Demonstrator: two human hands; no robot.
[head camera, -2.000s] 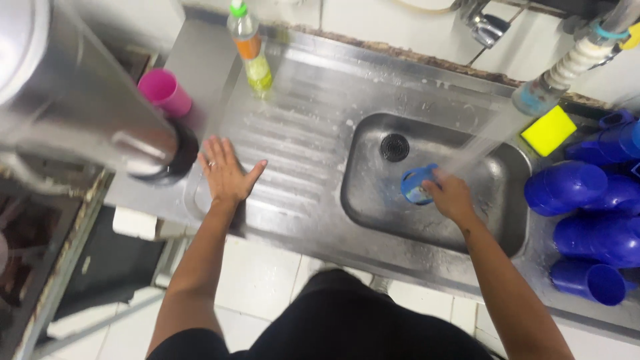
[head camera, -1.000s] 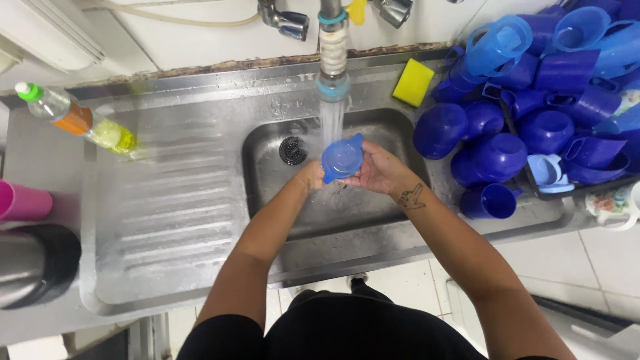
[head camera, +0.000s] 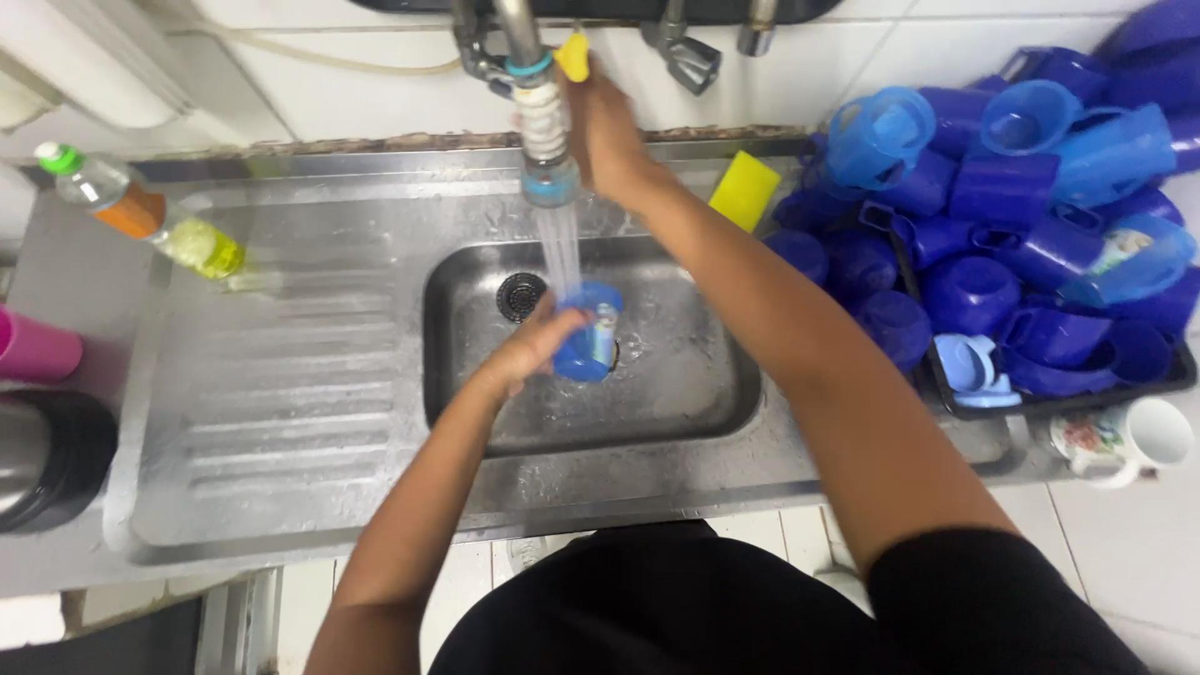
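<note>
My left hand (head camera: 532, 349) grips a translucent blue plastic cup (head camera: 589, 337) over the steel sink basin (head camera: 675, 394). Water from the faucet spout (head camera: 550, 178) streams down onto the cup. My right hand (head camera: 603, 136) is raised behind the spout, close to the yellow faucet handle (head camera: 573, 58); its fingers are blurred and partly hidden, so whether they touch the faucet is unclear. To the right of the spout, a yellow sponge (head camera: 744, 190) lies on the sink's back ledge.
Blue plastic mugs (head camera: 1005, 192) are heaped in and around a black rack (head camera: 1041, 405) on the right, beside a floral white mug (head camera: 1158, 433). A detergent bottle (head camera: 136, 211) lies at the left, with a pink cup (head camera: 36, 347) and a steel-and-black container (head camera: 52, 459) nearer.
My right hand has left the blue cup and moved up to the faucet. My left hand still has the cup, now lower in the basin. The view has shifted.
</note>
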